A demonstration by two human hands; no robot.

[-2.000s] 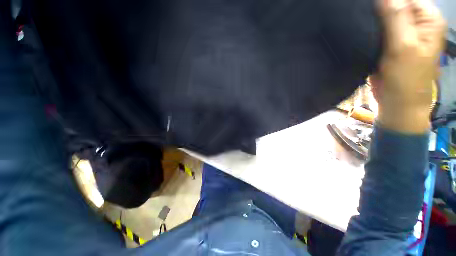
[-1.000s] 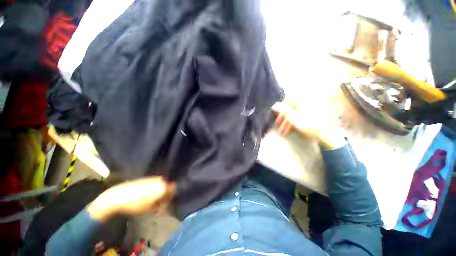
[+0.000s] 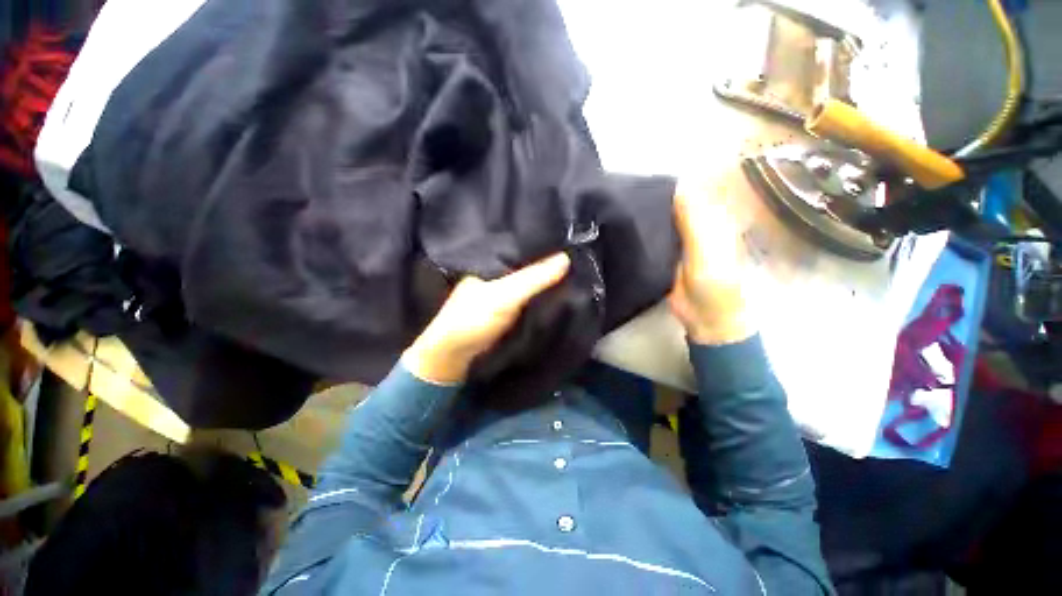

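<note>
A large black garment (image 3: 303,198) lies bunched over the white-covered table and hangs over its front edge near my front. White basting threads (image 3: 583,233) show on it near the middle. My left hand (image 3: 483,314) is on the garment left of these threads, its thumb extended over the cloth and its fingers partly hidden in the folds. My right hand (image 3: 710,274) grips the right end of a narrow garment part (image 3: 638,239), possibly a sleeve; some of its fingers are hidden behind the cloth.
An industrial iron (image 3: 815,198) with a yellow-brown handle (image 3: 885,142) stands at the right, a metal rest (image 3: 804,58) behind it. A blue tray (image 3: 961,349) holds maroon strips (image 3: 928,361) at the table's right end. Black garments (image 3: 70,274) hang at the left.
The garment came down from in front of my view onto the table. My left hand has moved up and right from its lower edge onto the cloth. The narrow part is now spread towards my right hand.
</note>
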